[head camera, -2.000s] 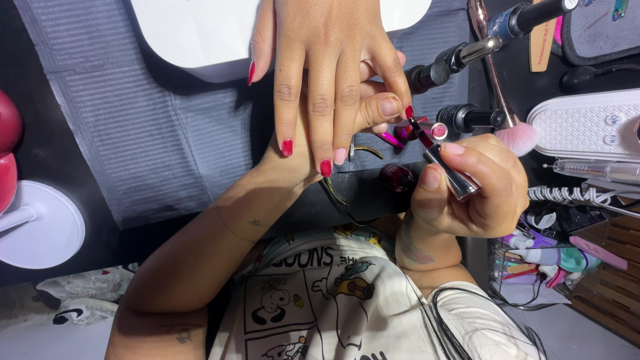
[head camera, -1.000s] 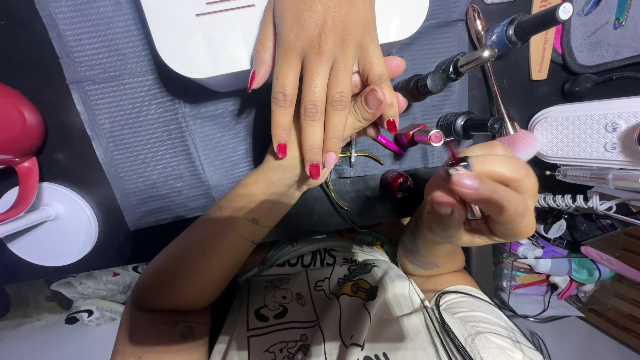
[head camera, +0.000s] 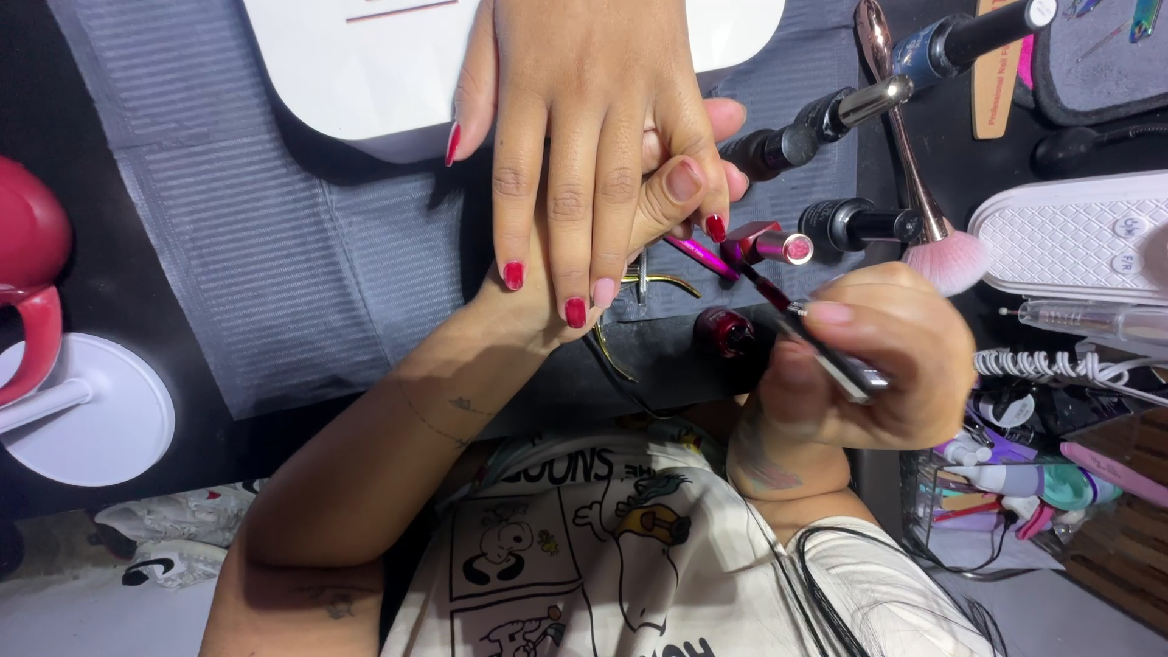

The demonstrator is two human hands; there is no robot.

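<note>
My left hand [head camera: 673, 193] is under another person's hand [head camera: 584, 119], its thumb and fingers around that hand's little finger. The thumb, index, middle and little fingernails are red; the ring fingernail [head camera: 603, 292] is pale pink. My right hand [head camera: 876, 356] grips the dark-handled nail polish brush [head camera: 832, 358], its bristle end close to the little fingernail [head camera: 715, 227]. Below the brush stands a dark red nail polish bottle [head camera: 724, 331]. A red and pink tube-like item [head camera: 776, 245] and a magenta stick [head camera: 701, 256] lie by the fingertips, with gold-handled nippers [head camera: 671, 281] partly hidden.
Dark polish bottles [head camera: 776, 151] and a pink fluffy brush [head camera: 947, 260] are to the right, near a white quilted device [head camera: 1072, 237] and a wooden nail file [head camera: 995, 82]. A white nail lamp [head camera: 383, 100] stands on the grey table cover [head camera: 274, 246]. Far left is a red mug [head camera: 32, 228].
My right hand has brought the polish brush back toward the little finger; a second ago it was farther from that nail. My left hand still holds the other person's hand.
</note>
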